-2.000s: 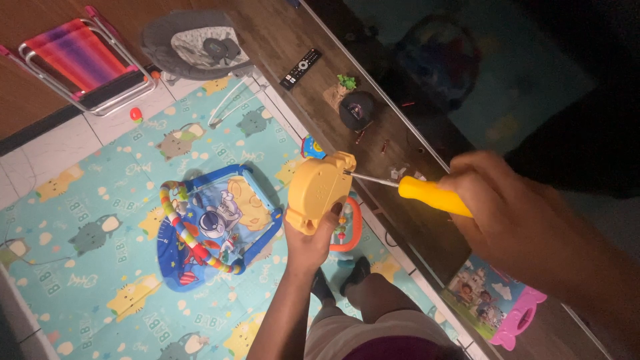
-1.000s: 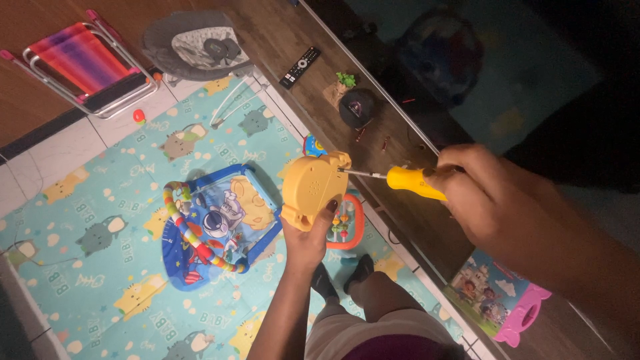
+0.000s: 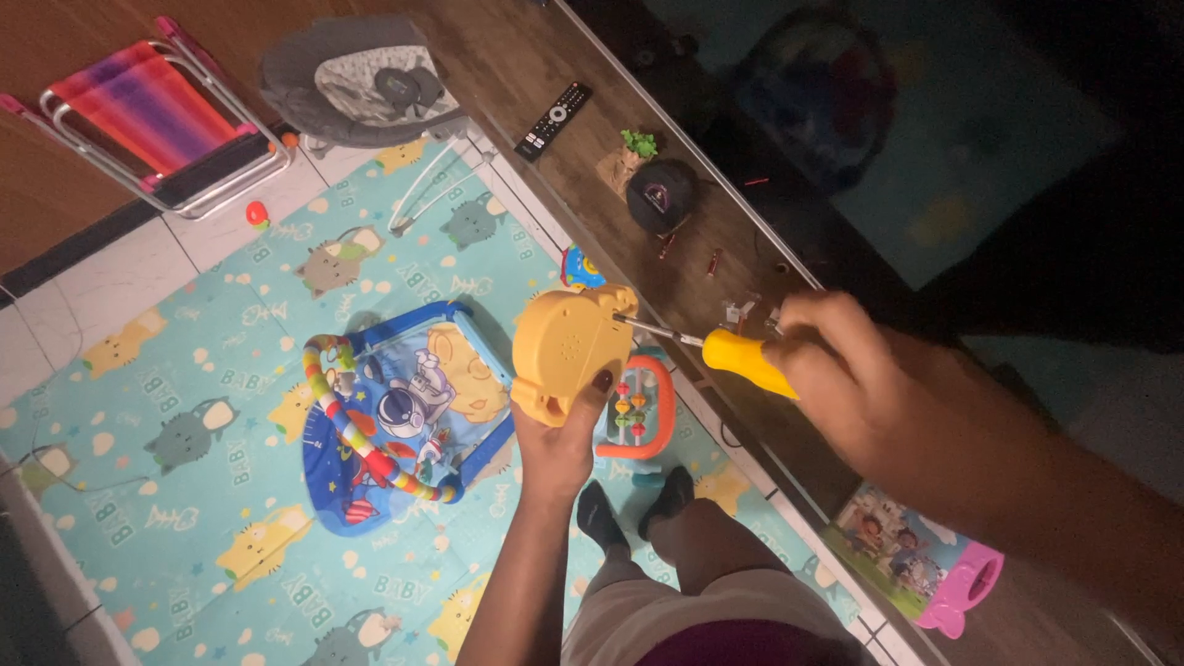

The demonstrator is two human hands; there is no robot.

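My left hand [image 3: 560, 449] grips a yellow plastic toy casing [image 3: 566, 347] from below, its thumb over the lower edge. A cluster of small speaker holes shows on the casing's face. In my right hand [image 3: 832, 370] is a screwdriver [image 3: 745, 358] with a yellow handle. The screwdriver's metal shaft points left, and its tip meets the casing near the upper right edge, at a small hole. Whether a screw sits in that hole cannot be seen.
A wooden shelf [image 3: 504, 55] bears a black remote control [image 3: 553, 120], a small green plant [image 3: 638, 143], a round black object [image 3: 659, 196] and small scattered pieces. On the patterned play mat [image 3: 231, 370] lie a blue baby gym [image 3: 407, 416] and an orange-framed bead toy [image 3: 661, 407]. A folded chair [image 3: 148, 106] leans behind.
Both hands keep their hold on the casing and the screwdriver. The fingers of my right hand have shifted about the yellow handle.
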